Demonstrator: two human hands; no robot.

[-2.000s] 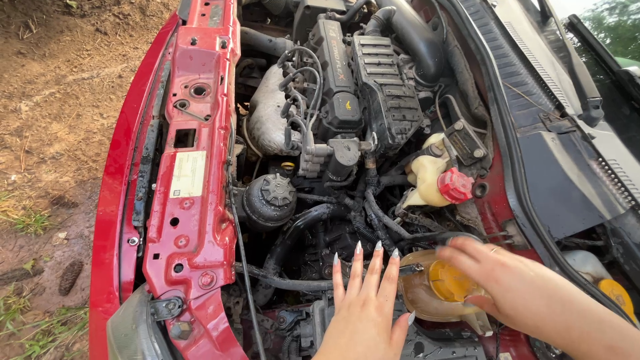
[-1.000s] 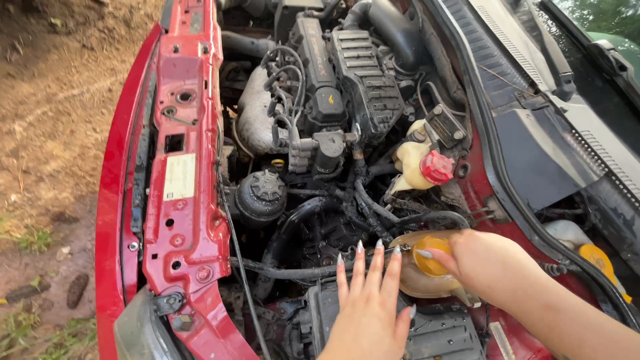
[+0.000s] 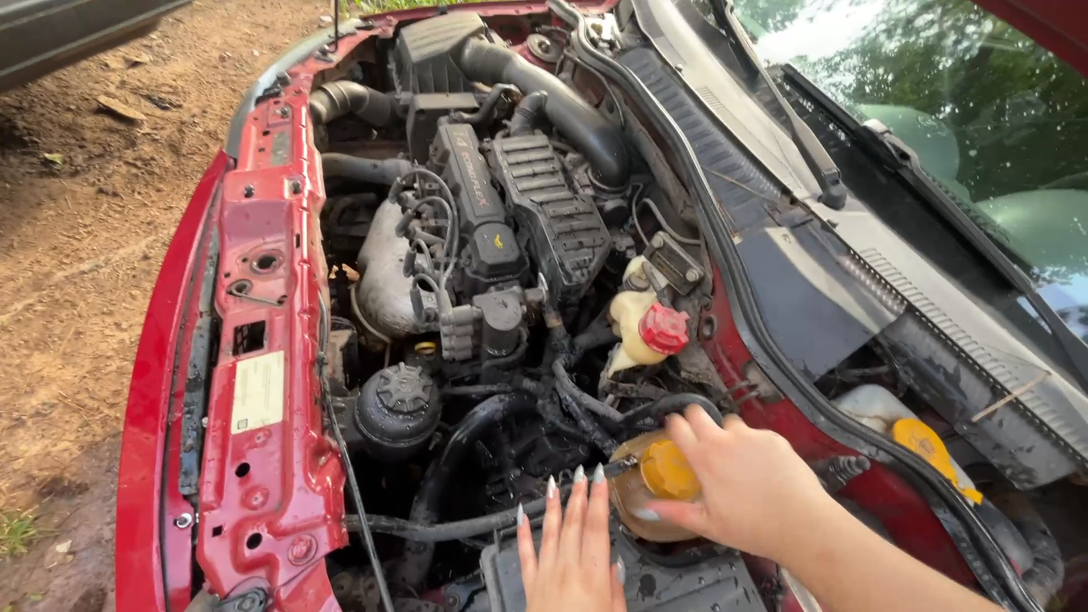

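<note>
My right hand [image 3: 739,480] lies around the right side of the yellow cap [image 3: 669,470] on the translucent coolant expansion tank [image 3: 633,501]; its thumb is at the cap's lower edge and its fingertips are partly hidden behind the far side. My left hand [image 3: 574,544] is spread flat, palm down, with fingers apart, over the black battery cover [image 3: 510,565] just left of the tank, holding nothing. A thin black hose [image 3: 450,531] runs toward the tank beneath the left fingertips. Beyond the tank sits a brake fluid reservoir [image 3: 629,327] with a red cap [image 3: 664,329].
The engine cover [image 3: 476,195] and a black round-capped reservoir [image 3: 398,408] lie farther in. The red front crossmember [image 3: 272,340] edges the bay at left. A washer reservoir's yellow cap [image 3: 931,455] is at right, below the windshield [image 3: 960,110].
The view has shifted to show more of the bay's far end and the windshield. The right hand has stayed at the yellow cap, its fingers changing position around it; the left hand remains spread beside the tank.
</note>
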